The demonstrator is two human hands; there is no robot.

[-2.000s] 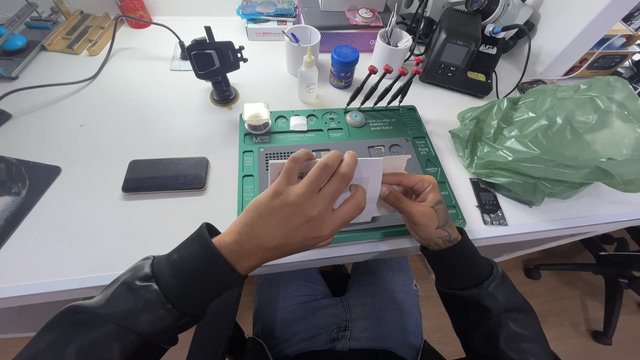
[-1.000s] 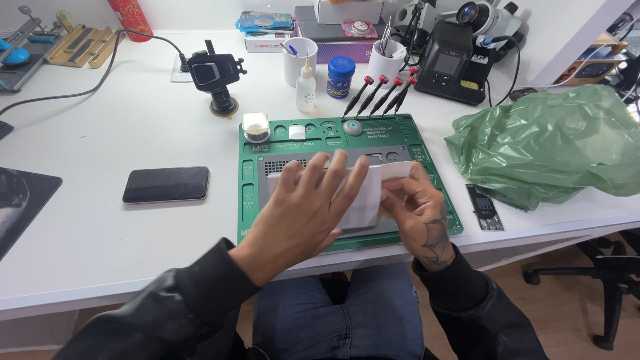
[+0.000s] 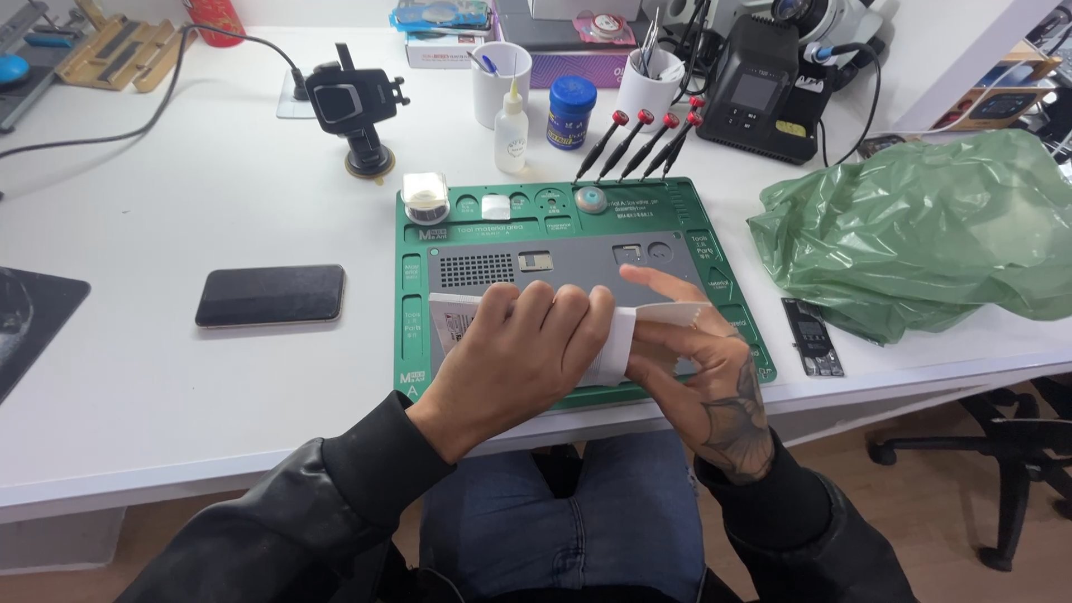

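Note:
My left hand [image 3: 532, 352] is closed around a white printed packet [image 3: 618, 345] above the green repair mat [image 3: 408, 276]. At the packet's right end, my right hand [image 3: 699, 360] pinches a pale flap with a zigzag edge [image 3: 670, 313] between thumb and fingers, its index finger stretched out. Whatever the packet holds is hidden. A dark smartphone [image 3: 270, 296] lies on the white table, left of the mat. Right of the mat is a black phone battery [image 3: 811, 337]. Several red-capped screwdrivers [image 3: 636, 149] stand at the mat's back edge.
A green plastic bag [image 3: 913, 234] lies at the right. Behind the mat are a dropper bottle [image 3: 511, 134], a blue jar [image 3: 572, 113], white cups [image 3: 501, 88] and a black station with a display [image 3: 749, 92]. A black phone holder [image 3: 356, 109] stands back left.
My left fingers have curled from a spread pose into a closed grip around the packet. My right index finger has stretched out, and the zigzag-edged flap shows more plainly.

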